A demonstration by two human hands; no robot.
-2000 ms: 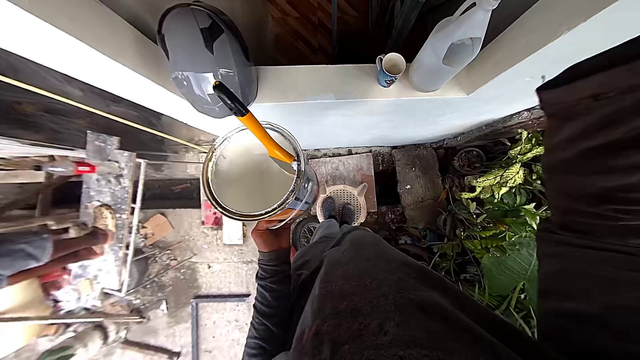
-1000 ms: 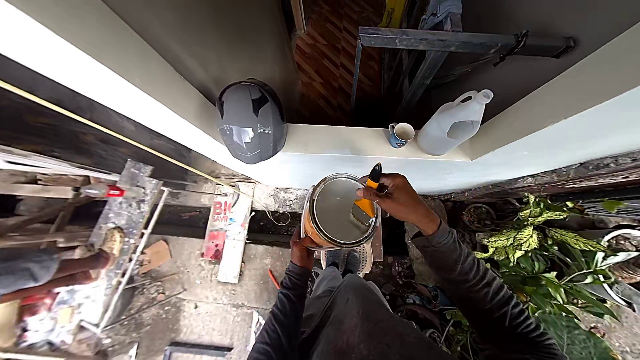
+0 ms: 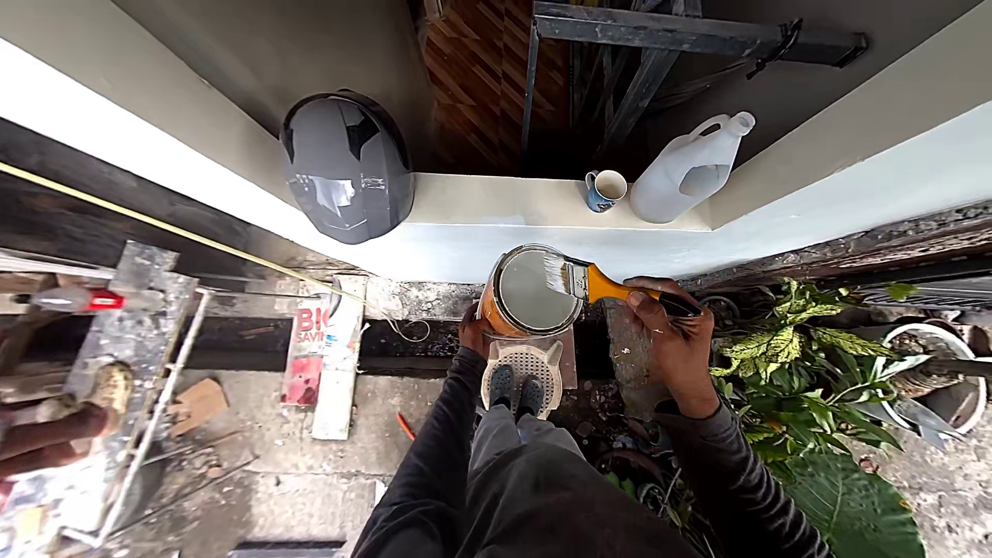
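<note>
My left hand (image 3: 473,332) holds a round paint can (image 3: 536,291) from its left side, in front of the painted wall. Pale grey-white paint shows inside the can. With my right hand (image 3: 673,333) I grip the handle of a paintbrush (image 3: 603,285), which is yellow-orange with a dark end. The brush lies nearly level, its whitish bristles over the right part of the can's opening. Whether they touch the paint cannot be told.
A dark helmet (image 3: 347,164), a mug (image 3: 604,190) and a translucent plastic jug (image 3: 692,169) stand on the ledge (image 3: 496,200). My feet are on a perforated plastic stool (image 3: 521,372). Leafy plants (image 3: 806,364) grow at right. Another person's foot (image 3: 112,391) rests on a plank at left.
Two seconds ago the brush leaned in the can and my right hand was out of sight. It then held the brush upright over the paint; now the brush is tilted flat towards the right rim.
</note>
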